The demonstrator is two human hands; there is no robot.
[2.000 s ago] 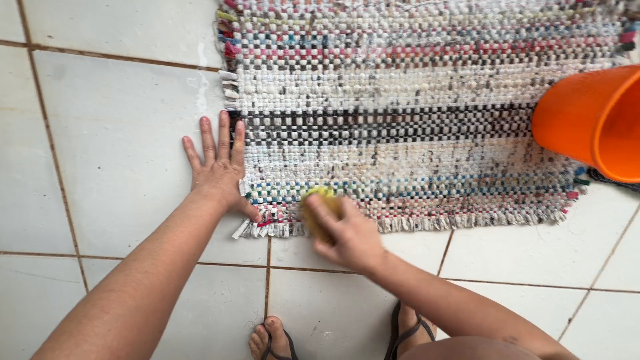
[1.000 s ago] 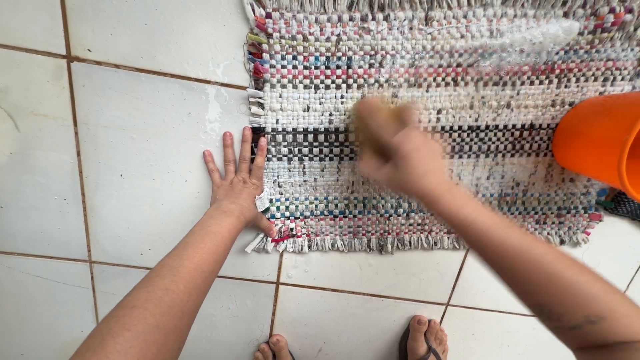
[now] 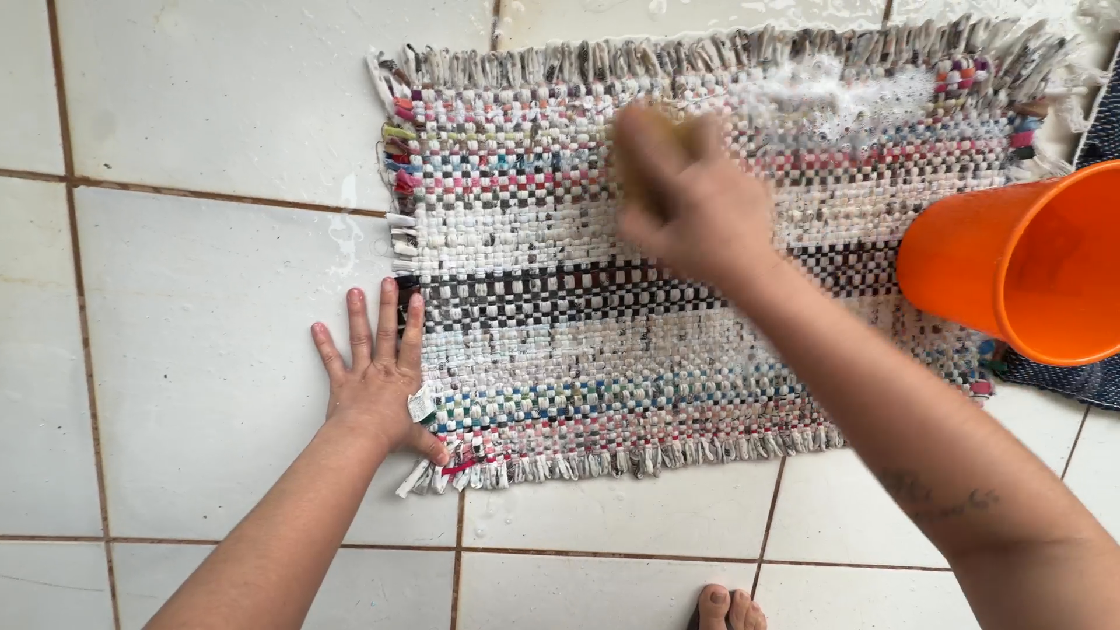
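Observation:
A woven rag rug (image 3: pixel 542 236) with fringed edges and multicoloured stripes lies on the tiled floor. My left hand (image 3: pixel 376 385) is spread flat at its lower left corner, fingers apart, partly on the tile, with the thumb on the fringe. Blurred by motion, my right hand (image 3: pixel 691 192) grips a yellowish scrubbing brush or sponge (image 3: pixel 652 166) against the upper middle of the rug; the blur hides which it is. White suds (image 3: pixel 840 101) cover the rug's upper right part, to the right of that hand.
An orange plastic bucket (image 3: pixel 962 262) stands on the rug's right end. Beyond it lies a dark blue woven mat (image 3: pixel 1072 381). Wet white tiles (image 3: pixel 219 367) surround the rug, with water along its top edge. My foot (image 3: pixel 731 604) shows at the bottom.
My right hand has moved from the rug's lower fringe up to its upper stripes, still holding the yellowish scrubber. My left hand has stayed at the lower left corner.

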